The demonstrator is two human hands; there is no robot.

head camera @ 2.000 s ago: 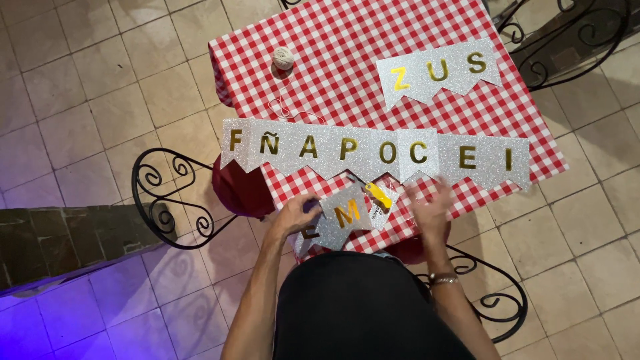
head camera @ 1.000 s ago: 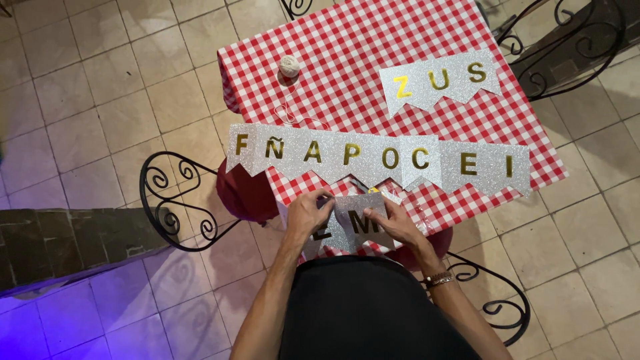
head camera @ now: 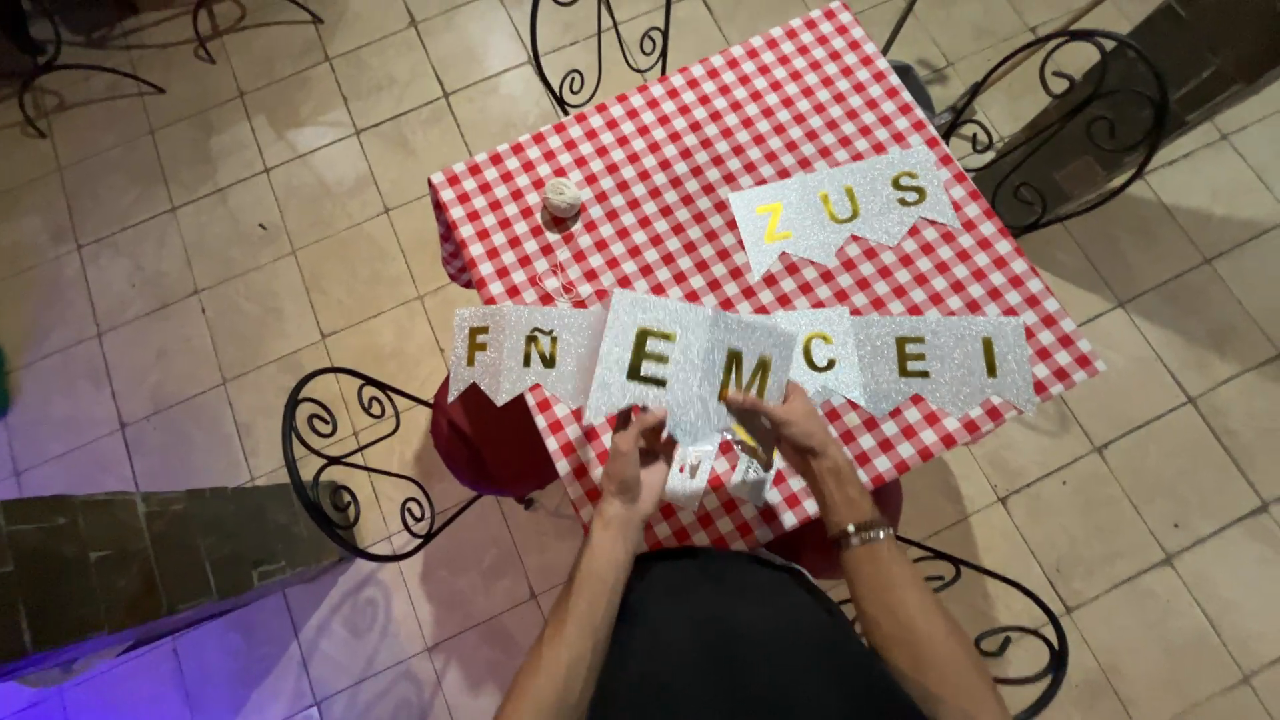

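Note:
A silver glitter pennant strip (head camera: 690,375) with gold letters E and M is raised over the middle of the longer lettered strip (head camera: 905,370), hiding some of its letters. At its lower left edge my left hand (head camera: 637,460) has its fingers bent against the card; whether they pinch it cannot be told. My right hand (head camera: 795,425) grips its lower right part by the M. Below the card, between my hands, lie shiny packaging (head camera: 690,478) and a partly hidden yellow item (head camera: 745,437). A shorter strip (head camera: 845,215) with Z, U, S lies farther up.
Red and white checked cloth (head camera: 660,140) covers the table. On it are a ball of white string (head camera: 562,197) and a loose length of string (head camera: 560,283). Scrolled black metal chairs stand around it, one with a red seat (head camera: 490,445) at the left corner.
The E and M strip was near the table's front edge, lower than the long strip. Both hands have moved away from my body, and the strip now overlaps the long one.

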